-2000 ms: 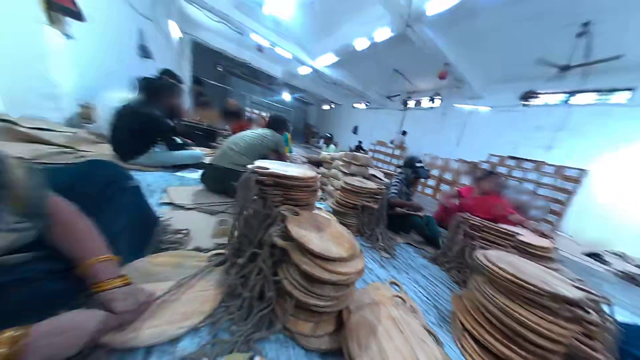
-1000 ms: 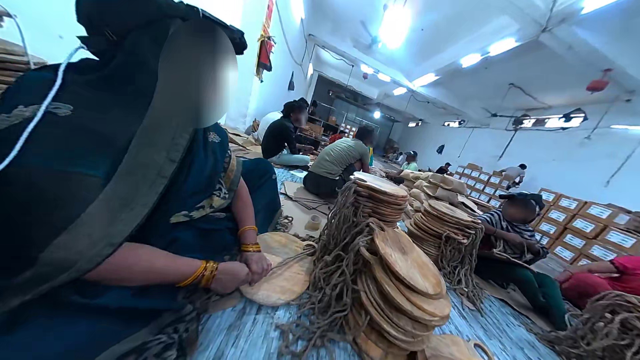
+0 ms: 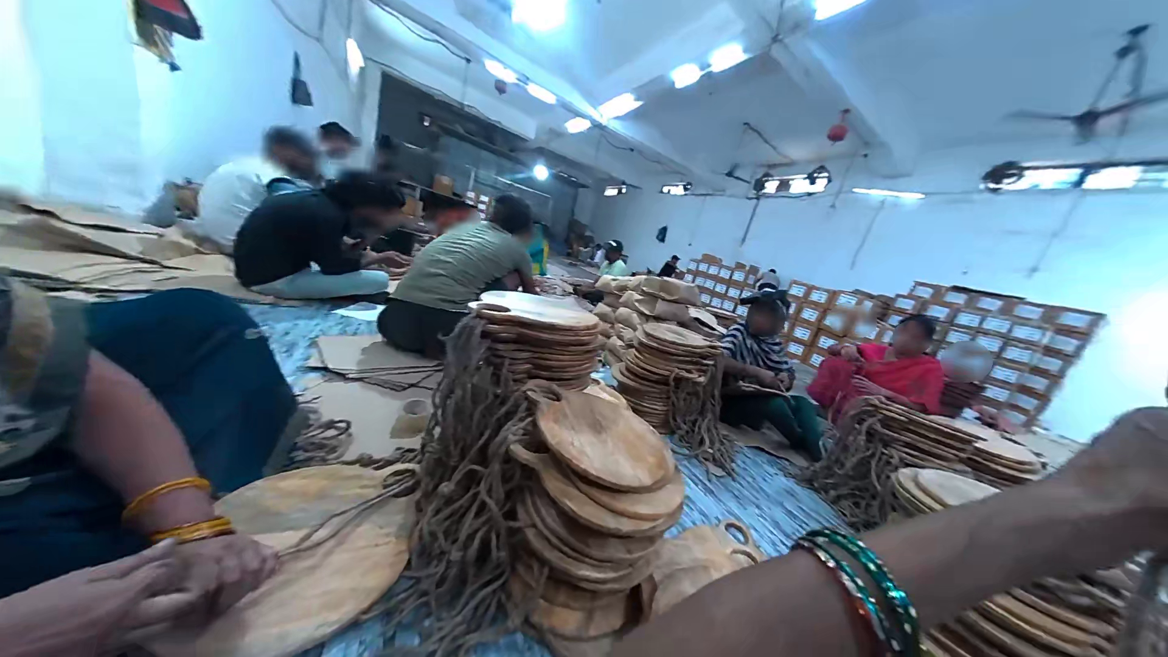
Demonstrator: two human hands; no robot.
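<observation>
My left hand [image 3: 1127, 470] is raised at the right edge, cut off by the frame, its forearm wearing green and red bangles. Whether it holds anything cannot be told. Under it lies a stack of round wooden boards [image 3: 1031, 616]. My right hand is out of view. A leaning stack of round wooden boards [image 3: 607, 443] stands in the lower middle, with bundled brown cords [image 3: 465, 484] hanging down its left side. Beside it rests a wooden board with a ring-shaped handle [image 3: 698, 557].
At left, a co-worker's hands [image 3: 205, 575] rest together on a round board [image 3: 319, 547] bearing a cord. More board stacks [image 3: 538, 338] stand behind. Several people sit on the blue floor covering [image 3: 730, 488]. Cardboard boxes [image 3: 1013, 338] line the back wall. A tape roll [image 3: 412, 418] lies on cardboard.
My forearm with green bangles has come into view at lower right. The view has swung right since one second ago. The co-worker's hands stay at the round board.
</observation>
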